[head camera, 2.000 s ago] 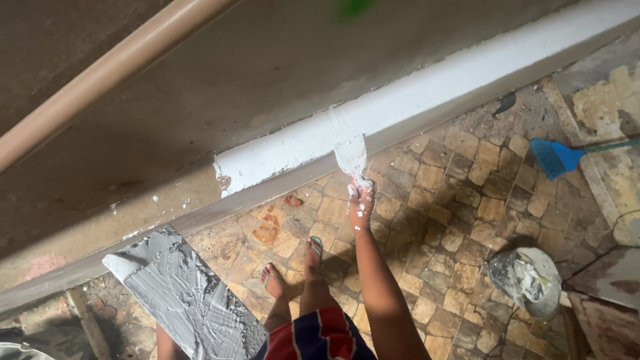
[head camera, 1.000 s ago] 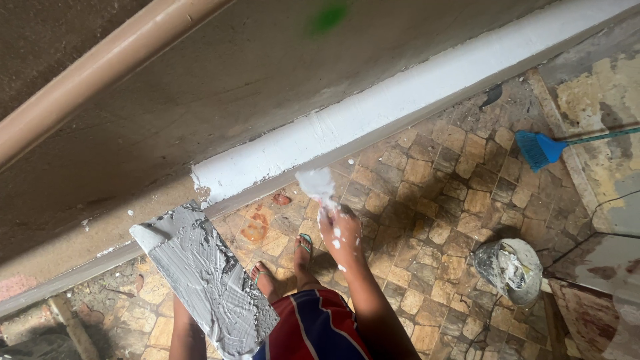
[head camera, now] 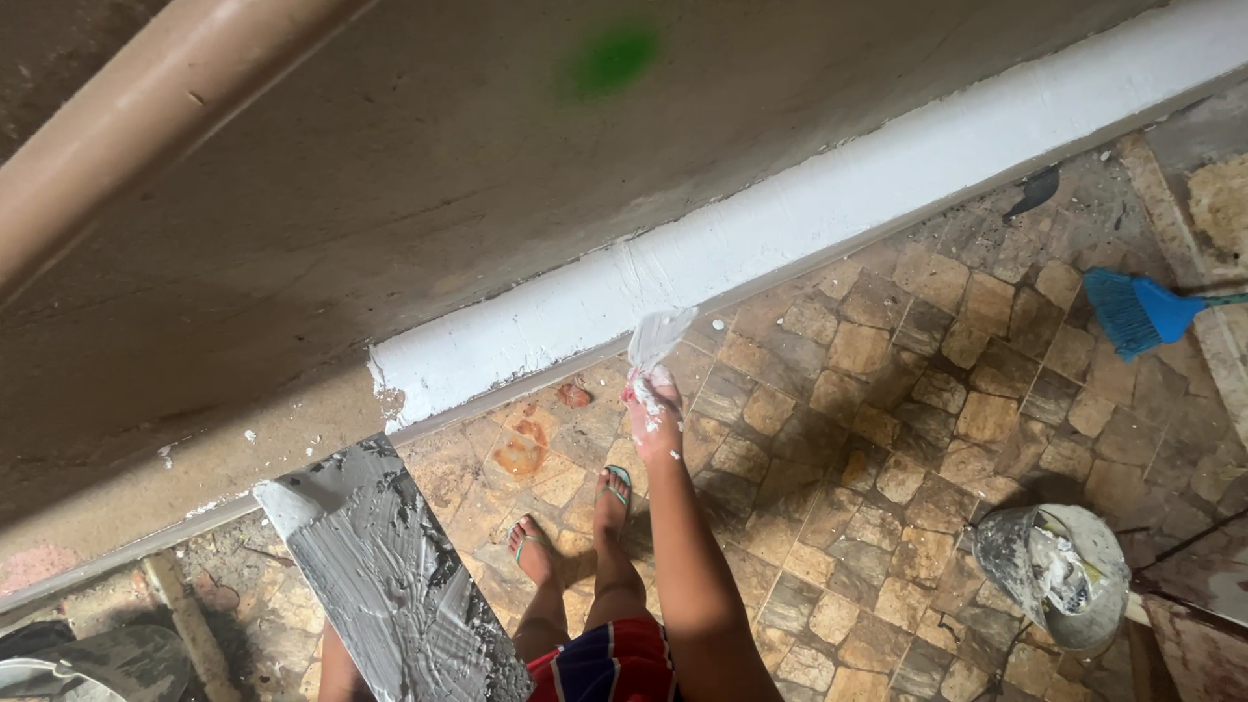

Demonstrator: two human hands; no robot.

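Observation:
My right hand [head camera: 653, 414], spotted with white compound, is shut on a putty knife [head camera: 660, 336] whose coated blade lies at the front edge of a ledge. White compound covers the ledge [head camera: 819, 219] from its ragged left end to the upper right; streaks run across it just above the blade. At lower left a flat rectangular board [head camera: 390, 575] is smeared with compound, with a thick white lump on its far left corner. Part of my left arm shows beside the board, but my left hand is hidden beneath it.
A bucket [head camera: 1053, 575] with white material stands on the tiled floor at right. A blue broom [head camera: 1146, 312] lies beyond it. Dark containers [head camera: 127, 663] and a wooden strip [head camera: 190, 624] are at lower left. A thick tan pipe [head camera: 146, 127] crosses the upper left.
The putty knife was on the ledge two seconds ago, then blurred over the floor in front of it, and is now back at the ledge's edge. The board stays at lower left.

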